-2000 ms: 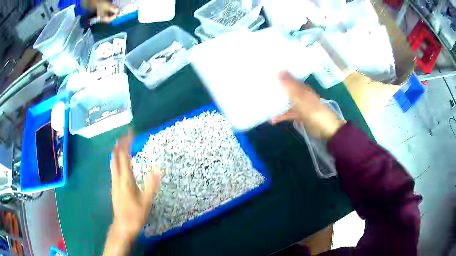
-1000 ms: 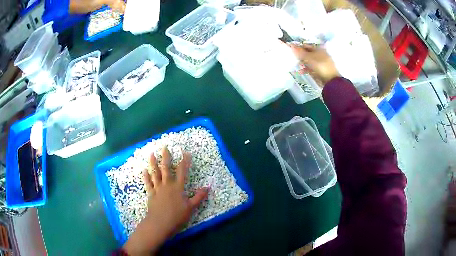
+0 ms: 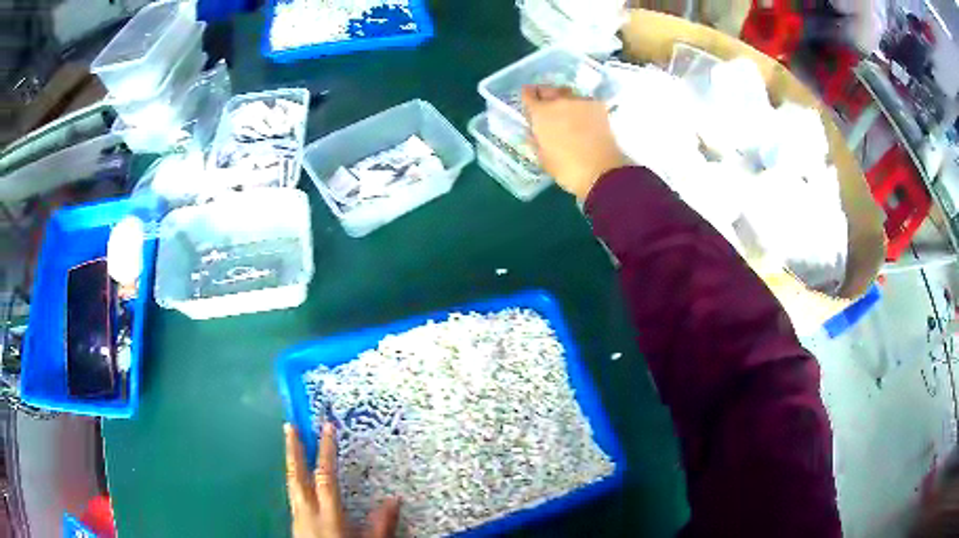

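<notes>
A blue tray [image 3: 613, 462] in front of me holds a heap of tiny white pieces [image 3: 473, 410]. My left hand [image 3: 334, 494] is at the tray's lower left, fingers apart, over or on the pieces; its lower part is cut off by the frame's edge. My right hand [image 3: 568, 135] reaches to the far side, at a clear tub [image 3: 503, 89] stacked on another clear tub [image 3: 494, 158]. Its fingertips are at or inside the upper tub; whether they hold anything is hidden.
A clear tub with pale parts [image 3: 363, 223] and a milky tub with few metal pins [image 3: 233, 299] stand left. A second blue tray [image 3: 42, 363] holds a dark phone [image 3: 93, 326]. A brown carton [image 3: 864, 231] with white bags is right. Another blue tray [image 3: 347, 48] is far off.
My right hand has moved left from the white lidded box to the stacked clear tubs. My left hand has slid from the heap's middle to its lower left. The view has shifted.
</notes>
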